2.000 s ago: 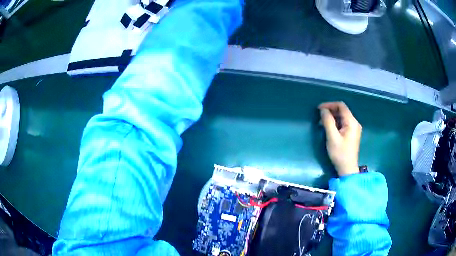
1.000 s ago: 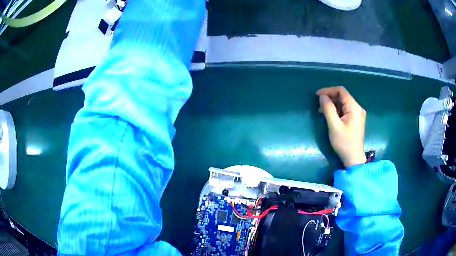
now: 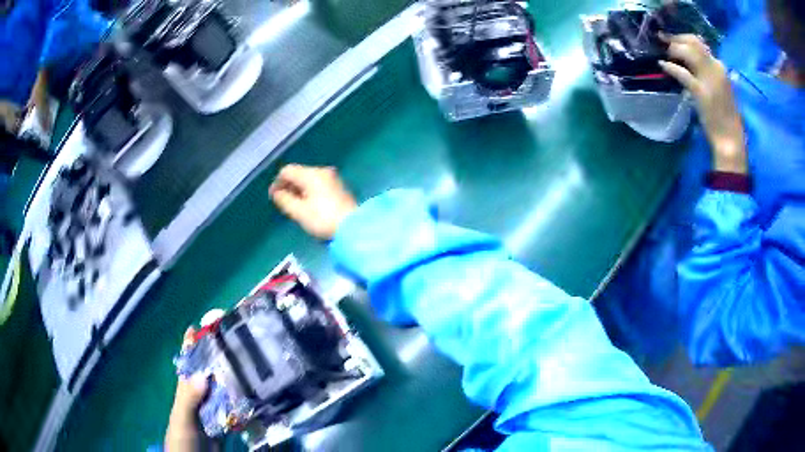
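Note:
An open device unit (image 3: 274, 353) with a pale frame, dark inner module and red wires lies tilted at the lower left, blurred. Its blue circuit board (image 3: 212, 397) is at its left side. My left hand (image 3: 187, 402) is at the lower left, partly cut off, and grips the board-side edge of the unit. My right hand (image 3: 313, 199) is above and beyond the unit, off the bench, with fingers curled. It is blurred, and I cannot tell if anything is between the fingertips.
A white sheet (image 3: 66, 331) with a pile of small black-and-white pads is at the left. A pale rail (image 3: 256, 150) crosses the green bench. Another open unit (image 3: 485, 66) stands at the top. At the right, a person's hand (image 3: 715, 97) touches a further unit (image 3: 649, 110). More units are upper left.
The view has swung and tilted; neighbouring units and another person now show. My left hand has come back from the sheet to the unit. My right hand is now away from the unit's side.

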